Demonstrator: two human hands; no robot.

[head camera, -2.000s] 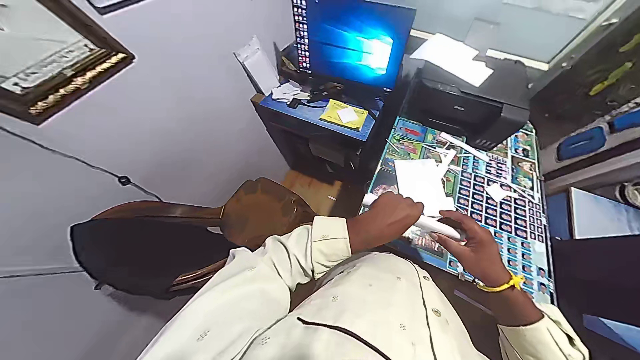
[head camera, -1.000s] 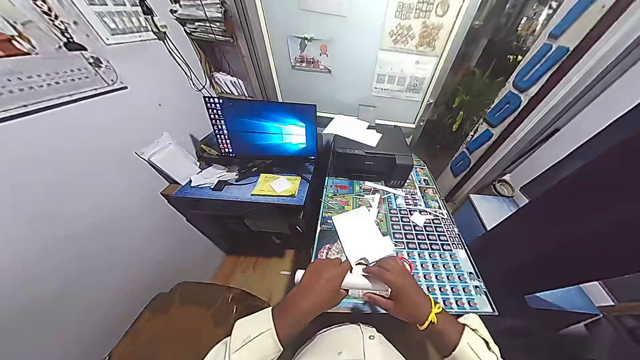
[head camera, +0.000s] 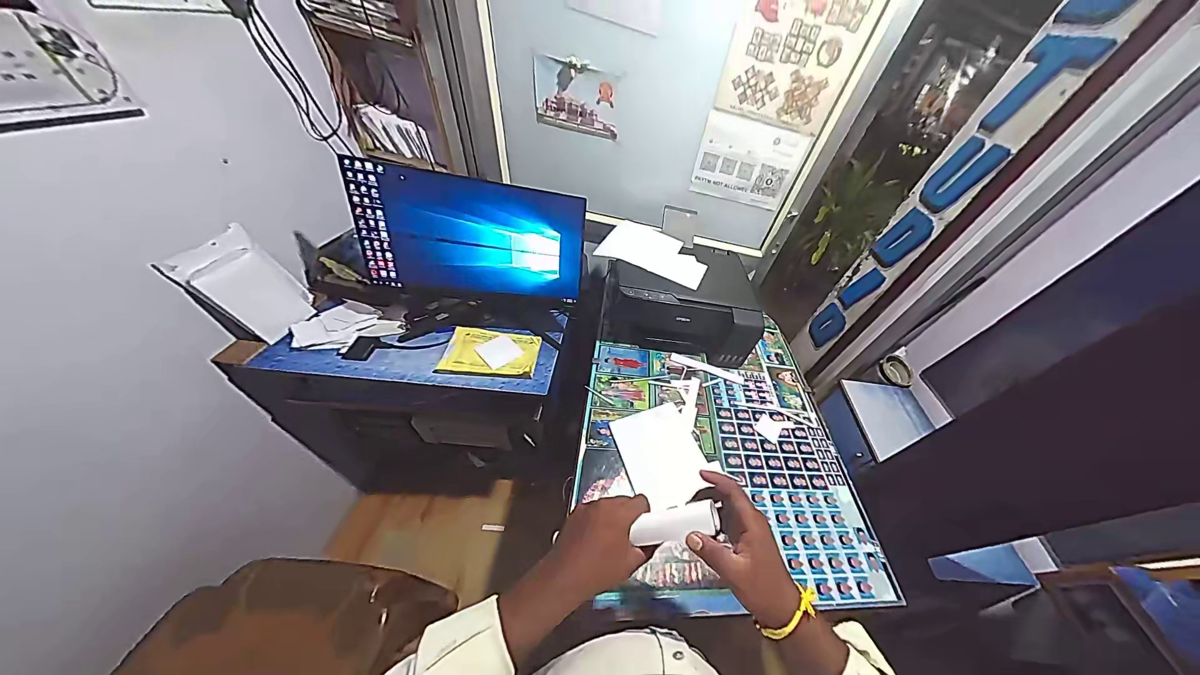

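Note:
A white paper roll (head camera: 673,523) lies level between my hands, above the near part of a photo-covered table. My left hand (head camera: 605,539) grips its left end. At the right end, my right hand (head camera: 741,544) holds it between thumb and fingers; a yellow band is round that wrist. Just beyond the roll, a white sheet (head camera: 656,455) lies on the table (head camera: 844,553), partly hidden by the hands. Narrow white paper strips (head camera: 705,368) and a small white paper piece (head camera: 771,427) lie farther back on it.
A black printer (head camera: 684,314) with loose papers (head camera: 649,251) on top stands at the table's back. To the left, a lit monitor (head camera: 464,234), a yellow packet (head camera: 487,352) and papers stand on a blue-topped desk (head camera: 403,368). A brown chair (head camera: 291,619) is at lower left.
The view has swung up and left. Both hands have stayed on the white roll; my right hand's fingers are now more spread at its right end than one second ago.

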